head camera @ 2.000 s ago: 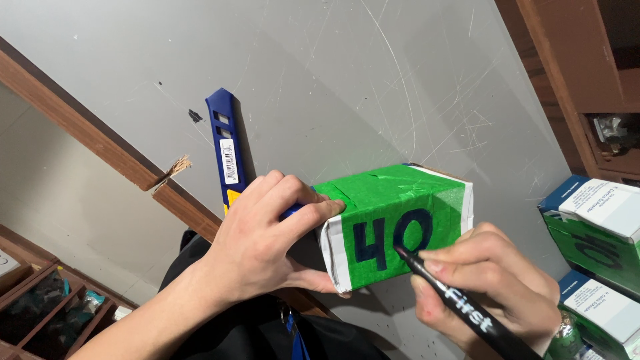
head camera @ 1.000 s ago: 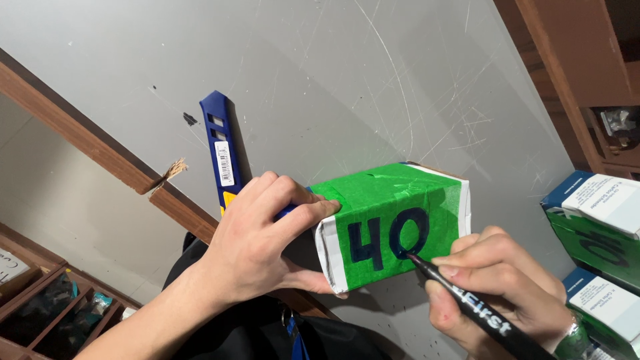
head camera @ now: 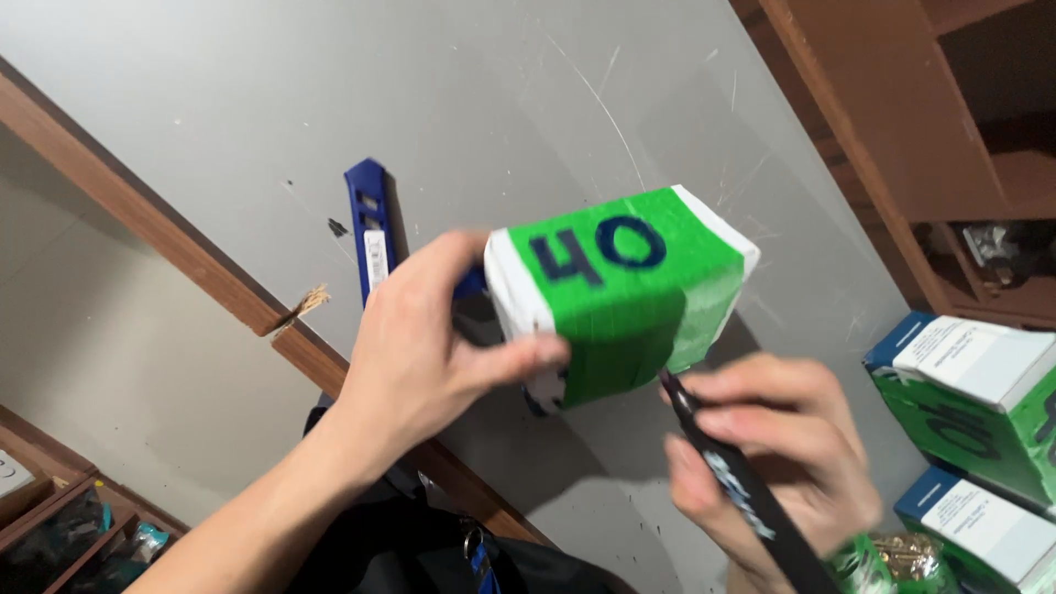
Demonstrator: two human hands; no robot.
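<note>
My left hand [head camera: 437,346] grips the left end of a small box wrapped in green tape [head camera: 619,330], its white ends showing. The box is tilted, with the dark marking "40" on its upper face and a plain green side towards me. My right hand [head camera: 775,454] holds an uncapped black marker [head camera: 742,487], its tip close to the lower edge of the box; whether it touches cannot be told. Behind my left hand, a blue tool with a barcode sticker [head camera: 367,214] lies on the grey tabletop [head camera: 511,99], partly hidden.
At the right stand green-taped boxes with blue and white tops [head camera: 965,412], another one [head camera: 982,528] nearer. Beside it lies a clear bag of brass-coloured hardware [head camera: 907,553]. Brown wooden shelving [head camera: 899,124] rises at the right; a divided wooden tray [head camera: 91,544] is at the lower left.
The box has been turned and raised, so the "40" now faces up instead of towards me. The marker tip has come off the "0", and my left thumb now lies on the near side.
</note>
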